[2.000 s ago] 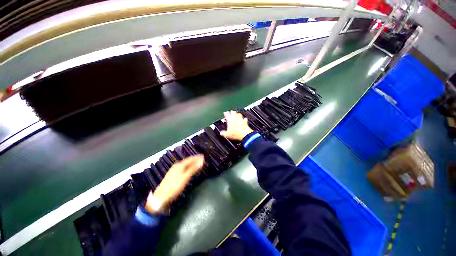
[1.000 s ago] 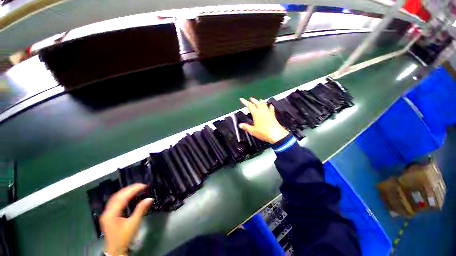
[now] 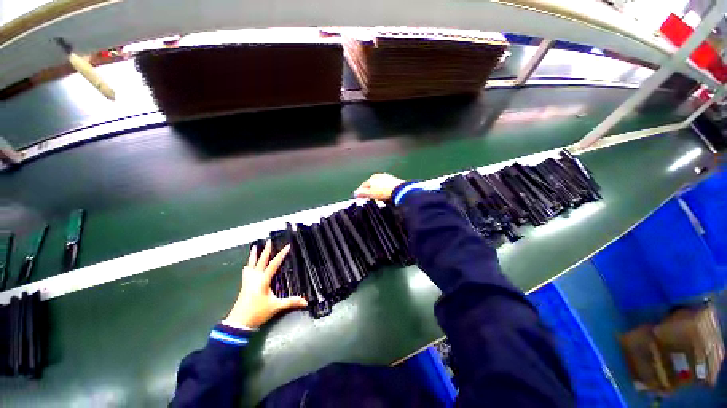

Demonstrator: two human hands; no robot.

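A long row of black remote control housings [image 3: 343,247] lies packed side by side on the green bench along the white strip. My left hand [image 3: 263,288] is at the row's left end, fingers spread and thumb along the front, pressed against the end pieces. My right hand [image 3: 379,187] is at the row's back edge near the middle, fingers bent down; what its fingertips touch is hidden. My right sleeve covers part of the row. A short separate group of black housings [image 3: 22,333] lies at the far left.
Green circuit boards [image 3: 73,239] stand on the dark belt [image 3: 239,171] at left. Brown cardboard stacks [image 3: 426,68] stand on the far side. A white post [image 3: 638,100] rises at right. Blue bins [image 3: 650,259] and a carton [image 3: 677,351] are at lower right.
The view has swung left, bringing circuit boards and the separate group into view. My left hand now lies against the row's left end. My right hand's fingers have folded down at the back edge.
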